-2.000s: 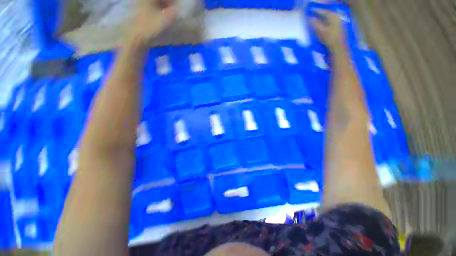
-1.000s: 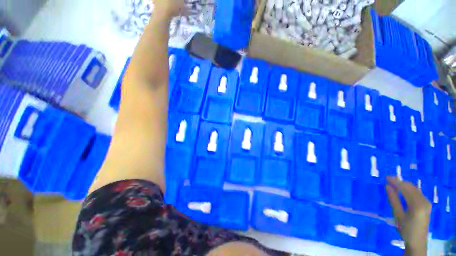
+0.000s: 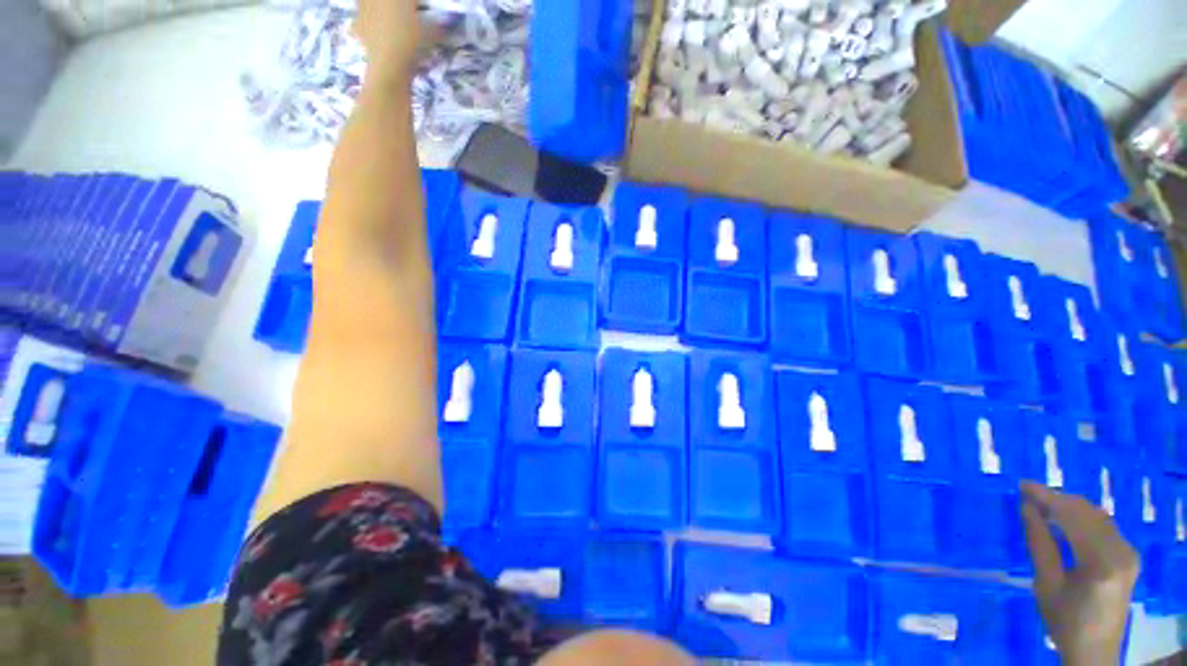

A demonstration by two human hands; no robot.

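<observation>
Blue blister trays lie in rows across the white table. Each tray in the rows holds a white car charger in its narrow recess; the wider recesses I can see are bare. My left hand reaches to the white cable pile at the top edge; it is small and partly cut off, and its grip is unclear. My right hand is over the trays at the lower right, thumb and fingers apart, with nothing seen in it.
A charger carton stands at the back, with spare trays beside it and a blue tray stack at its left. A dark flat object lies before it. Finished packs and more blue trays stand at the left.
The view has shifted slightly since one second ago. My left hand stays at the cable pile and my right hand stays over the lower-right trays. Both hands were at the far side earlier.
</observation>
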